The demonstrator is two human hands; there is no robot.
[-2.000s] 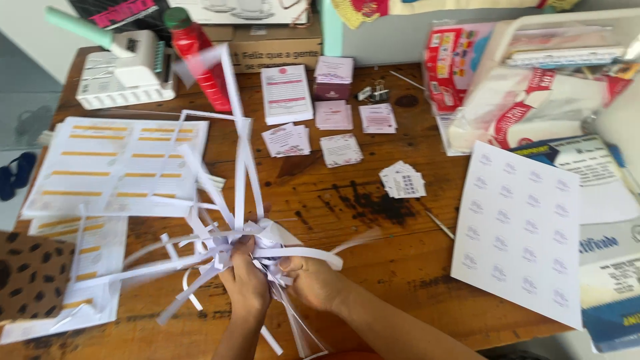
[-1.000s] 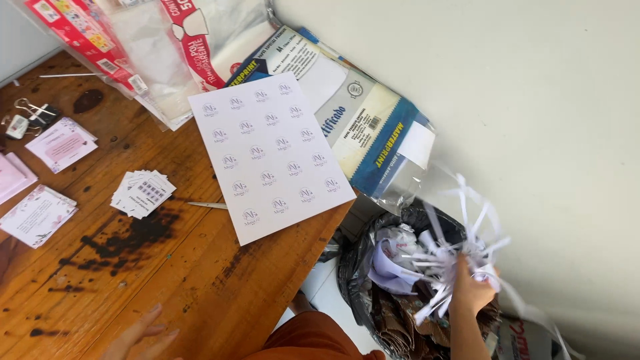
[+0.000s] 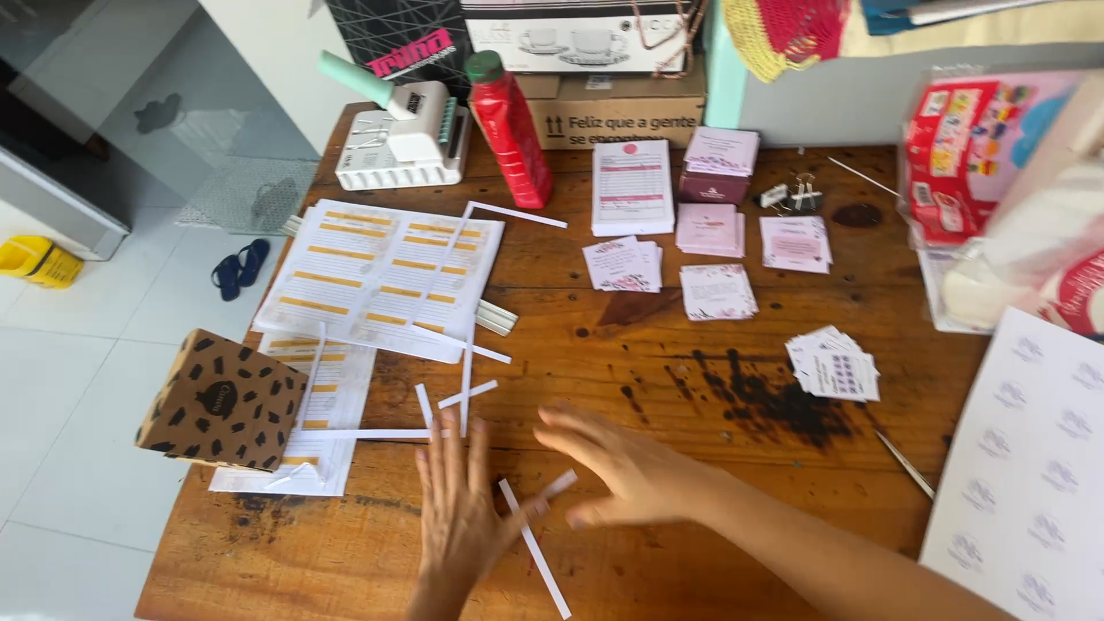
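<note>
My left hand (image 3: 461,509) is spread low over the wooden table (image 3: 673,552), its fingertips at white paper strips (image 3: 371,434). My right hand (image 3: 630,474) hovers to its right, fingers apart, holding nothing. One loose strip (image 3: 536,552) lies on the wood just below and between the hands; a short strip piece is by my left thumb. More strips lie across the printed sheets with orange bars (image 3: 345,267) at the left. Whether the left fingers touch the strips, I cannot tell.
A patterned cardboard box (image 3: 226,401) stands at the left edge. Behind are a white punch machine (image 3: 405,142), a red bottle (image 3: 511,129) and stacks of small printed cards (image 3: 718,291). Right of the hands lie square cards (image 3: 833,364), a thin pointed tool (image 3: 904,464) and a sheet of printed logos (image 3: 1009,483).
Two seconds ago both hands held a bunch of white strips; one second ago my right hand held it over a black-bagged bin. Now both hands are over the table without it. The view has swung back left.
</note>
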